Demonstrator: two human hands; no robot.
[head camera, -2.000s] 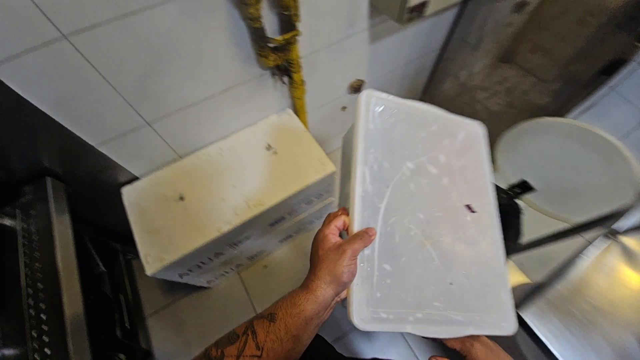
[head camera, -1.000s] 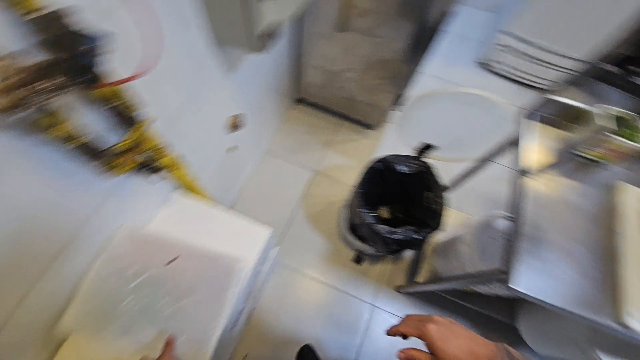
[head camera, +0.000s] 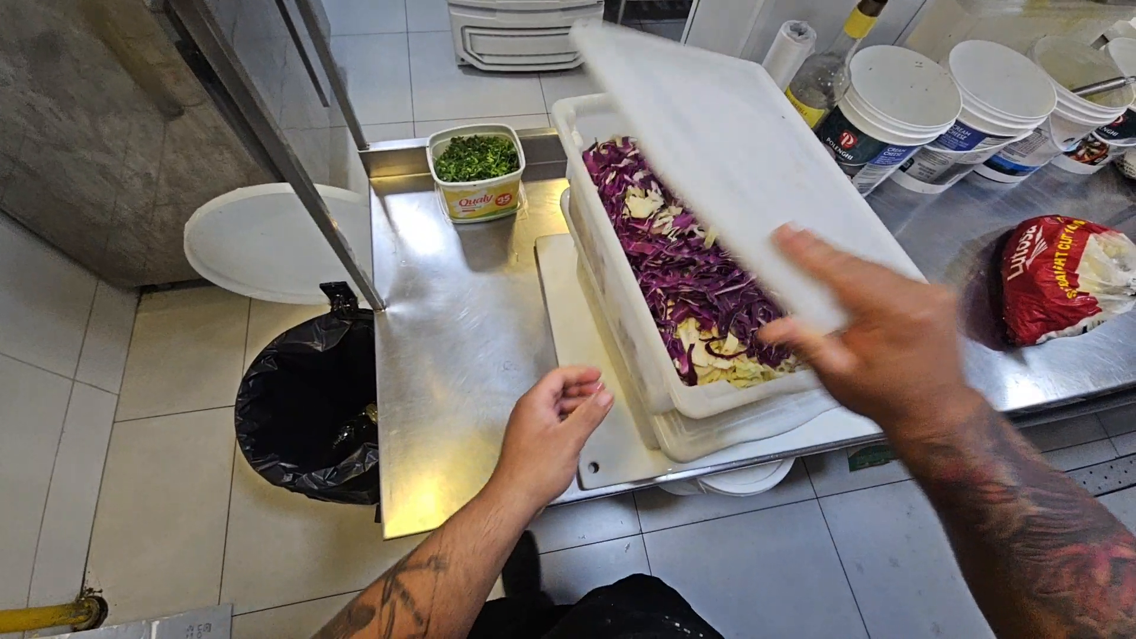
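A white plastic tub (head camera: 612, 288) full of shredded purple and pale cabbage (head camera: 688, 266) stands on a white cutting board (head camera: 568, 302); what seems to be a second tub or lid lies beneath it. My right hand (head camera: 874, 324) grips the near edge of a white plastic lid (head camera: 737, 151), which is tilted over the tub's right side and covers part of the cabbage. Motion blurs this hand slightly. My left hand (head camera: 550, 430) holds nothing, its fingers loosely curled, over the board's near left part, left of the tub.
On the steel table (head camera: 444, 355) stand a margarine tub of chopped greens (head camera: 479, 169), a bottle (head camera: 830, 75), several cream cheese buckets (head camera: 887, 115) and a red and white bag (head camera: 1061, 280). A black-lined bin (head camera: 306, 408) and a round white lid (head camera: 275, 240) are at the left.
The view has swung right to the steel table. Two seconds ago my hands held a closed-looking white lid or box near a carton; one second ago it rested on the carton under my left hand.
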